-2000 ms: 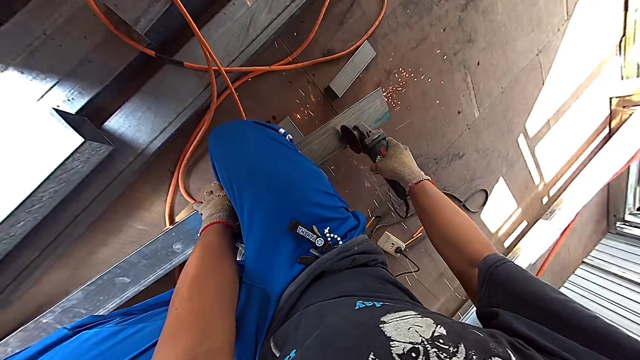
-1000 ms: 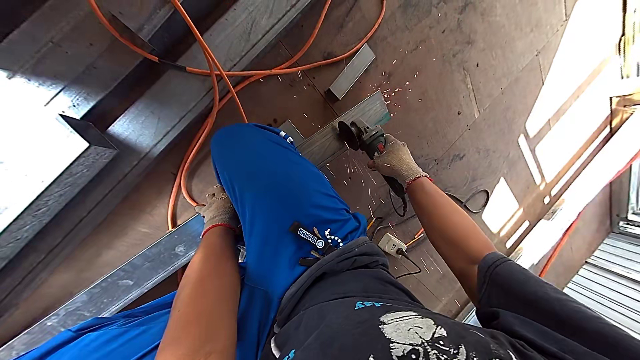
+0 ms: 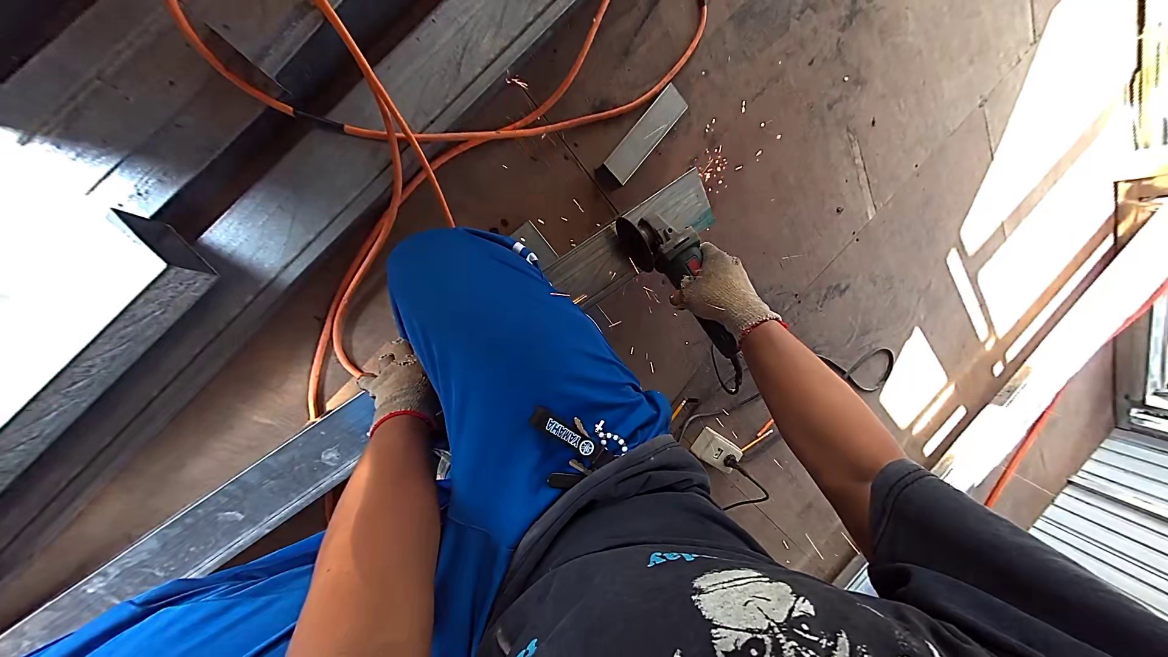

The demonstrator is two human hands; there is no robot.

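My gloved right hand grips the body of an angle grinder. The grinder's dark disc is over the near end of a galvanized steel channel, with sparks flying around and past it. Beside my bent knee in blue trousers, my gloved left hand rests on the long steel section, its fingers partly hidden by the leg; whether they grip the metal I cannot tell. The knee covers the middle of the steel. A short metal offcut lies just beyond the end being worked.
An orange hose loops over the floor left of my knee. A power socket block with a plugged-in cord lies below my right forearm. Long steel sections fill the left side. Corrugated metal sheet shows at the lower right.
My right hand and the grinder have stayed over almost the same part of the steel. The spray of sparks has changed shape. My left hand has plainly kept its place.
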